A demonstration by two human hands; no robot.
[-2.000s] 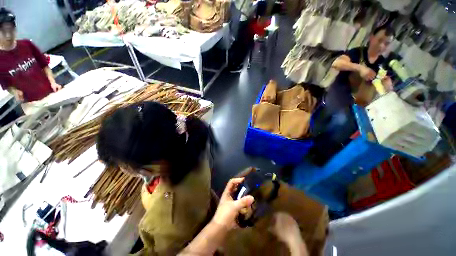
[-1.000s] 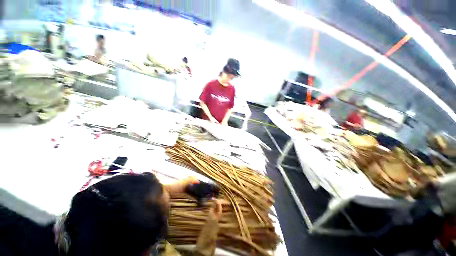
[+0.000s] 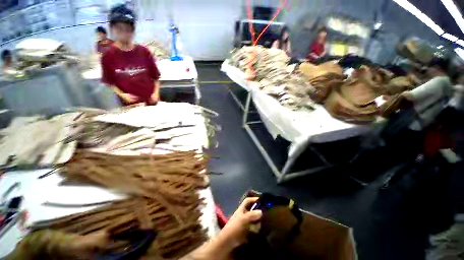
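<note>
My left hand reaches in from the bottom edge and is closed on a black headband device with a small blue light. It holds the device over an open brown carton. The carton's inside is dark and its contents are hard to tell. My right hand is not in view. At the lower left, another person's hand in an olive sleeve holds a second black headband over brown strips on a white table.
A person in a dark red shirt and cap stands behind the strip table. Across a dark aisle, a white-covered table bears beige and brown bag pieces. A blurred person is at the right.
The view has swung from the sewing machine side to the strip table and aisle. The nearby seated person's head has left the picture. My left hand and the carton are back in view.
</note>
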